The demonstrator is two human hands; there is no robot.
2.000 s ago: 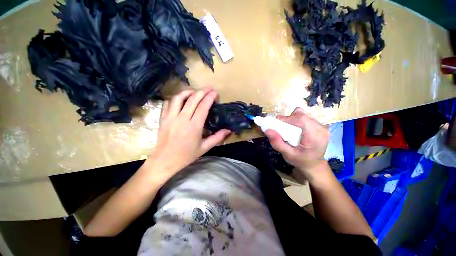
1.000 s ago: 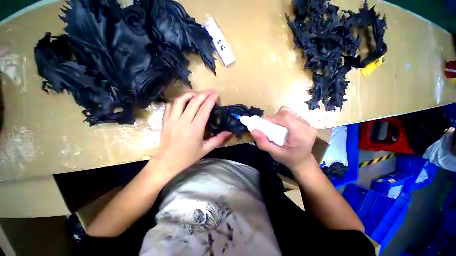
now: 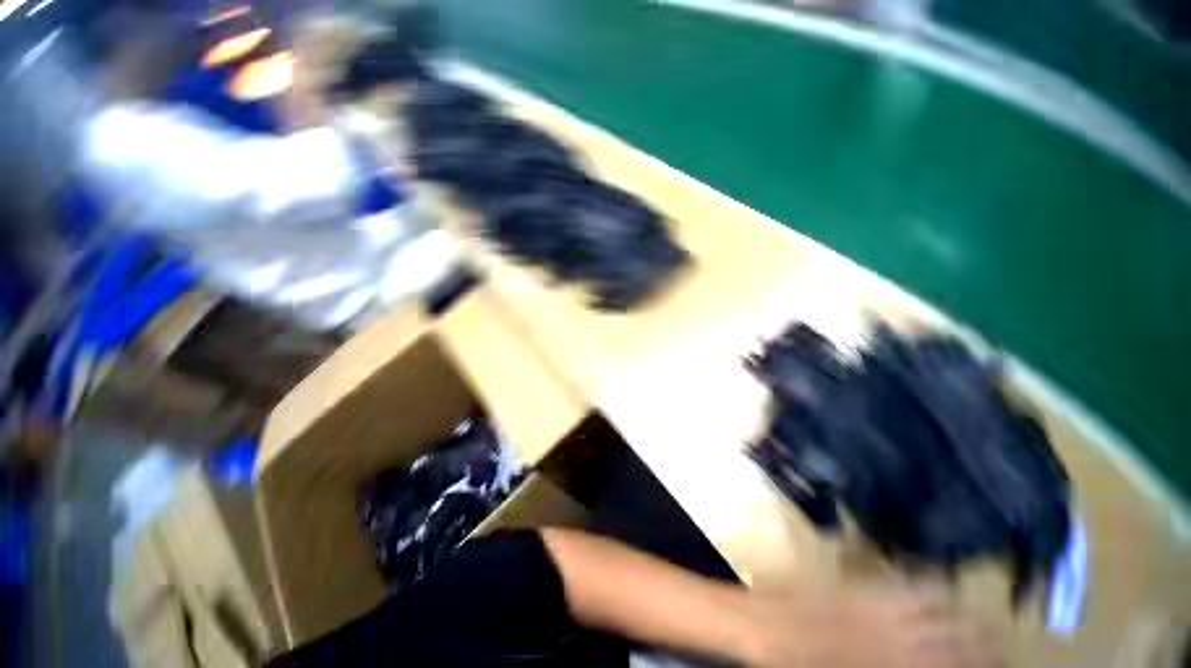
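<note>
The view is strongly blurred. A loose heap of black cape parts lies on the tan bench top at the right. My left hand is blurred at the bottom right, below the heap; what its fingers do cannot be made out. A flat white strip lies at the heap's right side. My right hand and the glue bottle are not in view.
An open brown carton with black parts and shiny glints stands left of the bench. A long row of black parts lies further up the bench. A person in white sleeves is at upper left. A green conveyor belt runs behind.
The view has swung left, bringing the carton, the other person and the conveyor into view. The glue bottle, my right hand and the right heap have left the picture.
</note>
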